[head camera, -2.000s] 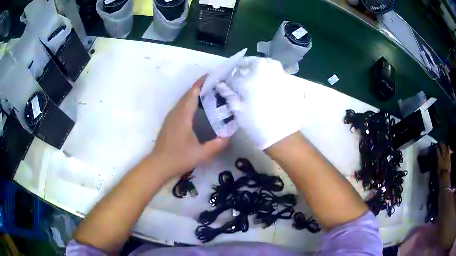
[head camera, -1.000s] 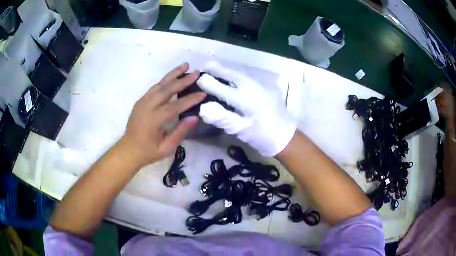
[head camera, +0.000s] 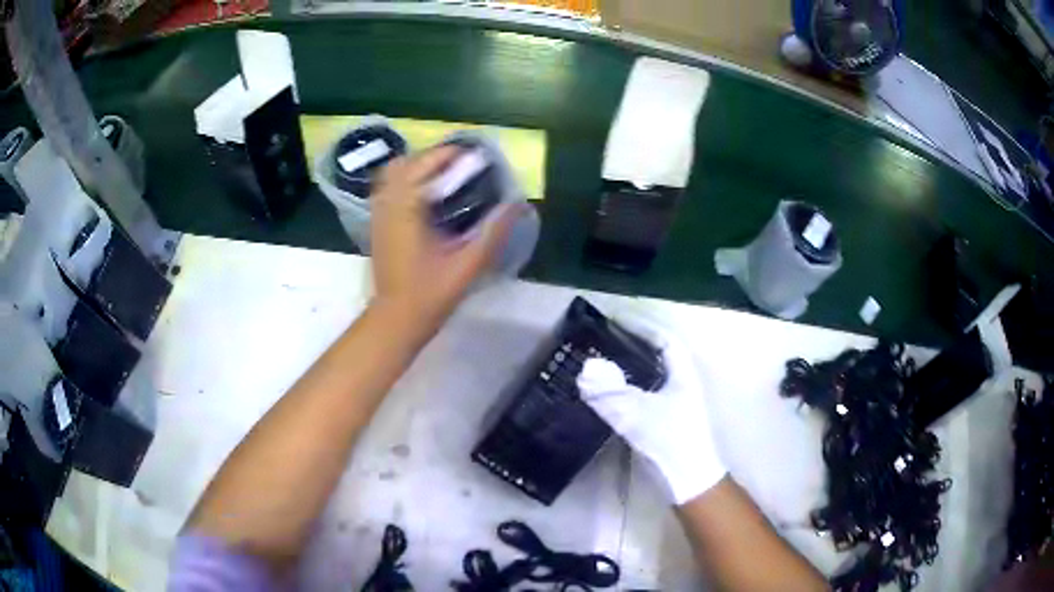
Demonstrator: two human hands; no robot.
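Observation:
My bare left hand [head camera: 422, 237] reaches to the green belt and grips the top of a bagged black device [head camera: 505, 214], blurred. Another bagged device [head camera: 347, 174] stands close beside it on the left. My gloved right hand [head camera: 653, 416] holds a black retail box [head camera: 555, 405] that lies tilted over the white worktable, printed side up, its flaps not visible. Several coiled black cables [head camera: 537, 557] lie at the bottom edge, partly cut off.
Open black boxes with raised flaps [head camera: 260, 145], [head camera: 641, 174] and a bagged device [head camera: 786, 260] stand on the belt [head camera: 555, 69]. Filled boxes [head camera: 104, 359] line the left. A cable pile [head camera: 873, 463] lies right, near a box [head camera: 959, 376]. A blue fan [head camera: 850, 32] is beyond.
The view has shifted toward the belt. My left hand has moved from the dark item over the table to a bagged device on the belt. The black box now shows clearly under my right hand.

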